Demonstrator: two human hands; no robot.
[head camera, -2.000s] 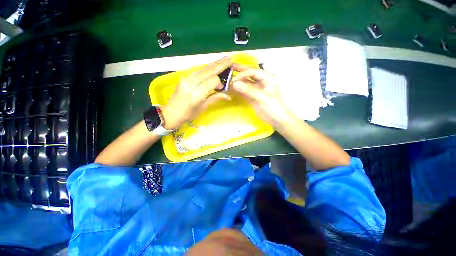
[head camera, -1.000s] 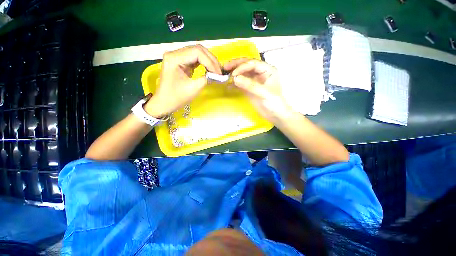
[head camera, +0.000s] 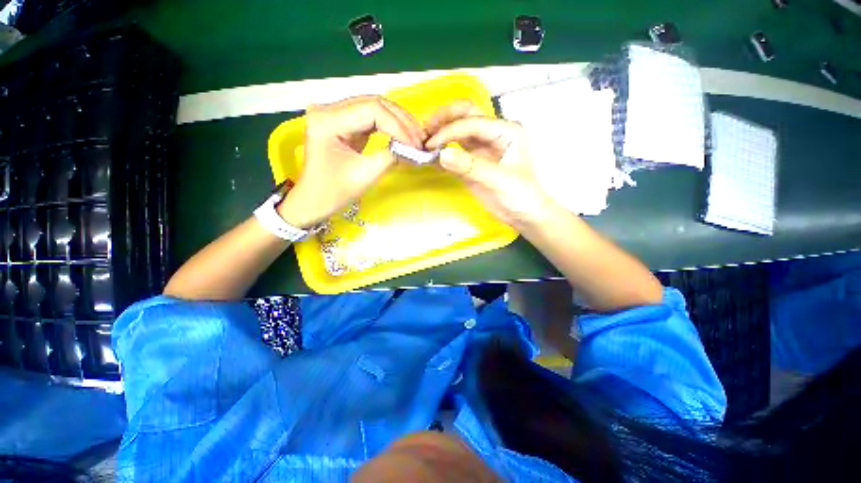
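Observation:
My left hand (head camera: 335, 156) holds a watch housing (head camera: 413, 153) by its edge above the yellow tray (head camera: 453, 247). The housing is tilted, so mainly its bright silver rim shows. My right hand (head camera: 491, 165) has its fingertips at the housing's right end; whether a tiny part is between them cannot be told. Small loose parts (head camera: 332, 255) lie scattered in the tray's lower left, beneath and beside my left wrist. The wrist carries a pale-banded watch (head camera: 276, 219).
The green belt (head camera: 236, 47) carries several spaced housings (head camera: 366, 34) beyond the tray. White sheets (head camera: 571, 141) adjoin the tray's right side, with two pale textured pouches (head camera: 665, 108) farther right. Black blister trays (head camera: 66, 189) are stacked at left. The bench's near edge curves below the tray.
The housing has turned from upright to edge-on between my hands since the oldest frame. My right fingertips have closed in on it since one second ago. Housings on the belt have shifted right.

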